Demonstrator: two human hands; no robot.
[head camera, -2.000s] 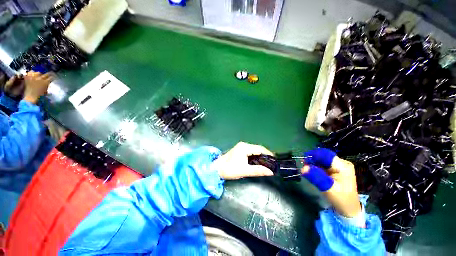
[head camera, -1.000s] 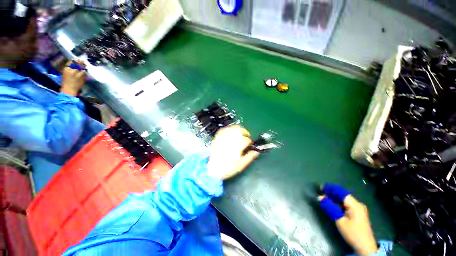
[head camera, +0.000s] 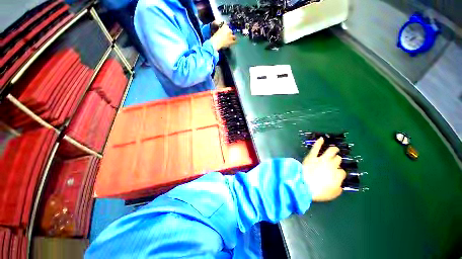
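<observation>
My left hand (head camera: 325, 176) lies over the group of black binder clips (head camera: 351, 177) on the green bench. Its index finger points up across the clips and the other fingers are curled at their edge. Silver wire ends stick out to the left and right of the group. The hand hides part of the clips, so whether it grips any cannot be told. My right hand is out of the picture. A red tray (head camera: 167, 134) at the left holds rows of black clips (head camera: 233, 116) along its bench-side edge.
A white card (head camera: 274, 87) with two black bars lies beyond the clips. A folding magnifier (head camera: 408, 146) lies at right. A co-worker's hand (head camera: 223, 37) is near a far clip heap (head camera: 258, 20) and off-white bin (head camera: 314, 20). Stacked red trays (head camera: 55, 86) stand on a rack. A blue-rimmed clock (head camera: 416, 35) shows.
The view has swung left, showing the rack and more of the red tray. My left hand has moved onto the clip group. My right hand and the bulk pile have left the picture.
</observation>
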